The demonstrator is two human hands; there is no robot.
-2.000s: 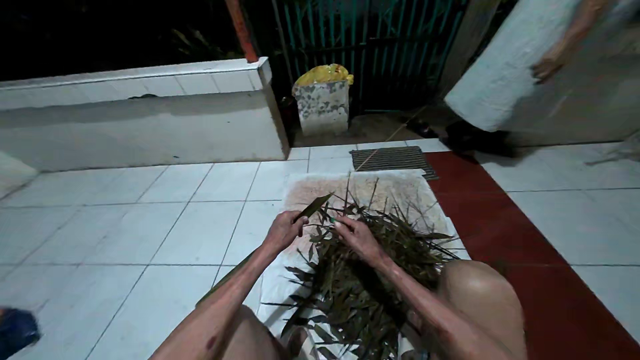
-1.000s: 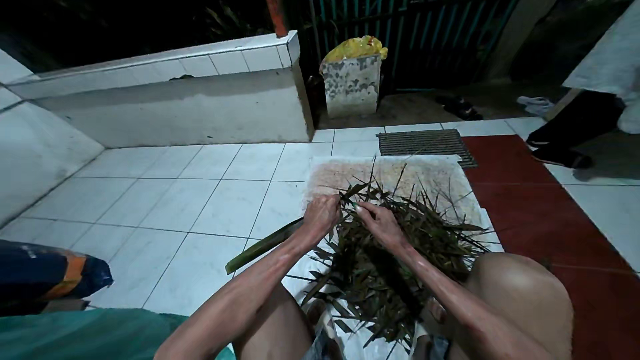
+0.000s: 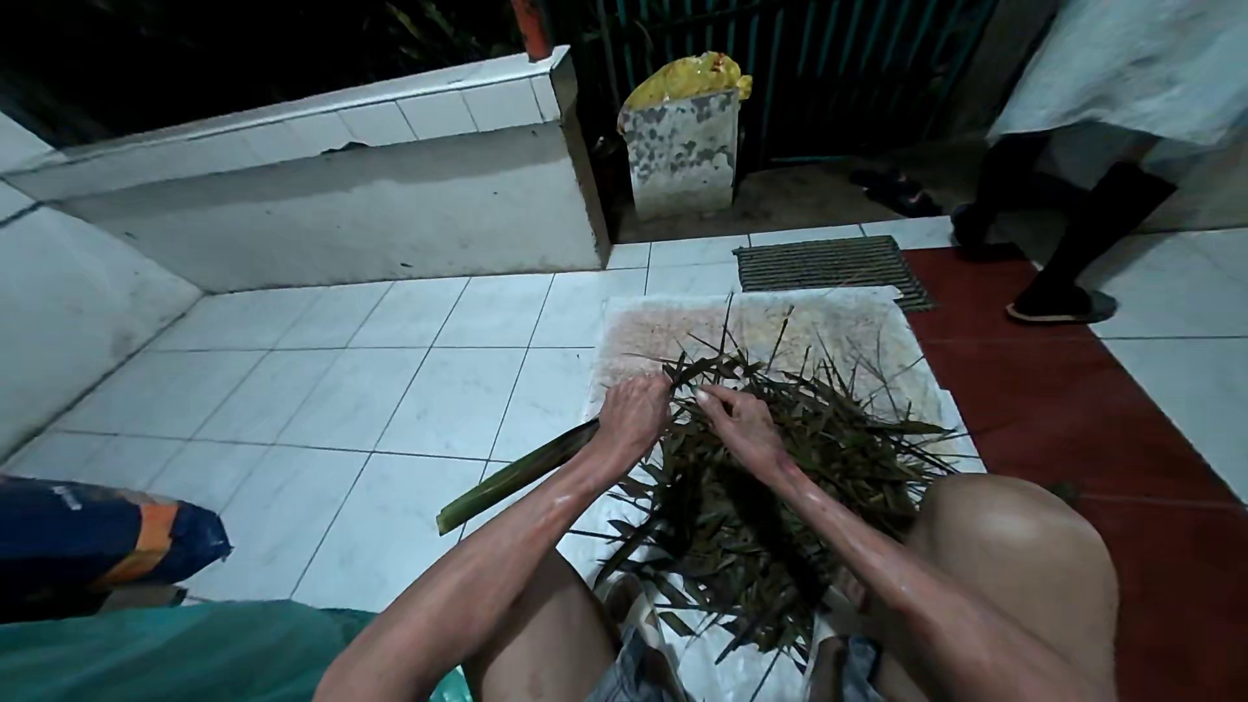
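Observation:
My left hand [image 3: 636, 414] is closed round a green leaf stalk [image 3: 517, 480], whose thick cut end points down to the left over the floor tiles. Close beside it, at the leafy upper part, my right hand [image 3: 743, 424] has its thumb and fingers together; whether a leaf is pinched between them cannot be told. Beneath and to the right of both hands spreads a heap of dark green leaf pieces [image 3: 829, 487], lying on a stained pale cloth [image 3: 663, 327] between my legs.
A ribbed mat [image 3: 834, 268] lies beyond the cloth. A person [image 3: 1082, 185] stands at the upper right by the red floor strip [image 3: 1053, 400]. A low wall [image 3: 390, 205] and a block with a yellow bag [image 3: 682, 156] stand ahead. A dark blue package [image 3: 97, 541] is at the left.
The stalk in my left hand shows more of its length than two seconds ago. The person at the right has changed stance. The view has swung left.

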